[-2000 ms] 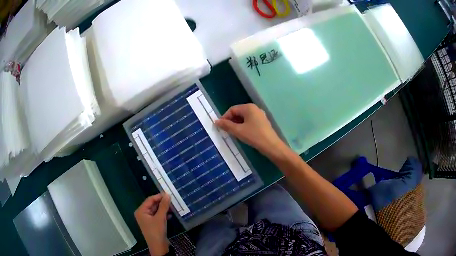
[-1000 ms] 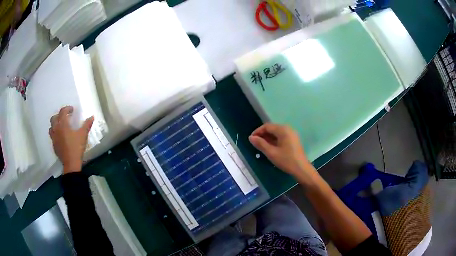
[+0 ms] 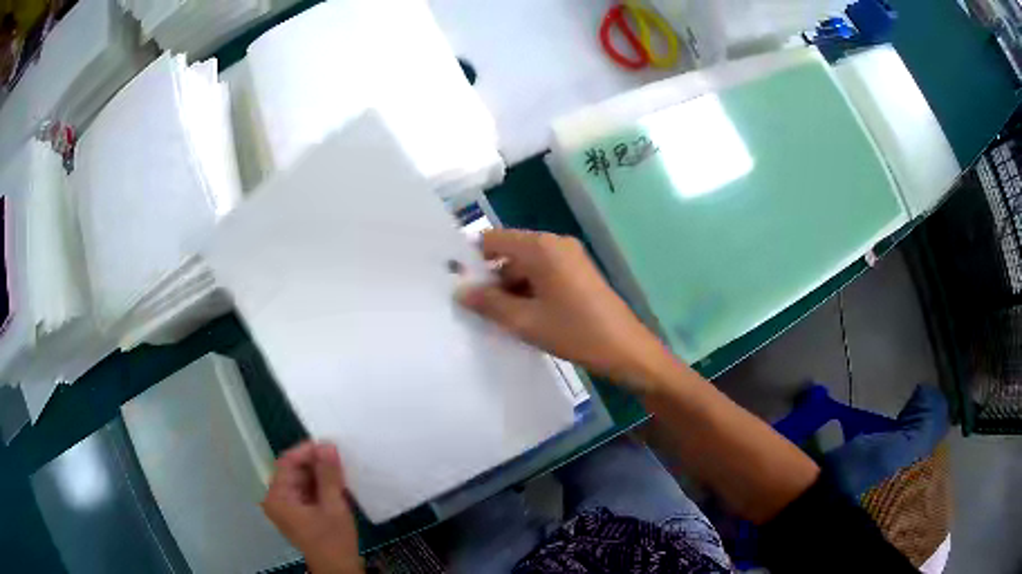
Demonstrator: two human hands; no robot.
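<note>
A white sheet with a small dark mark near its right edge lies over the solar cell assembly, whose blue and white parts show only along the right and lower edges. My left hand holds the sheet at its lower left edge. My right hand is at the sheet's right edge, fingers pinched by the dark mark; whether they grip the sheet is hard to tell. Part of the greyish base sheet shows at the lower right.
Tall white sheet stacks stand at the left and back. A pale green board with black handwriting lies at the right. Scissors lie at the back. A frosted stack is at the lower left. A person's leg shows at the right.
The white sheet has come over the cell assembly, which was uncovered before. My left hand has moved from the left white stack to the sheet's lower left edge. My right hand has moved left.
</note>
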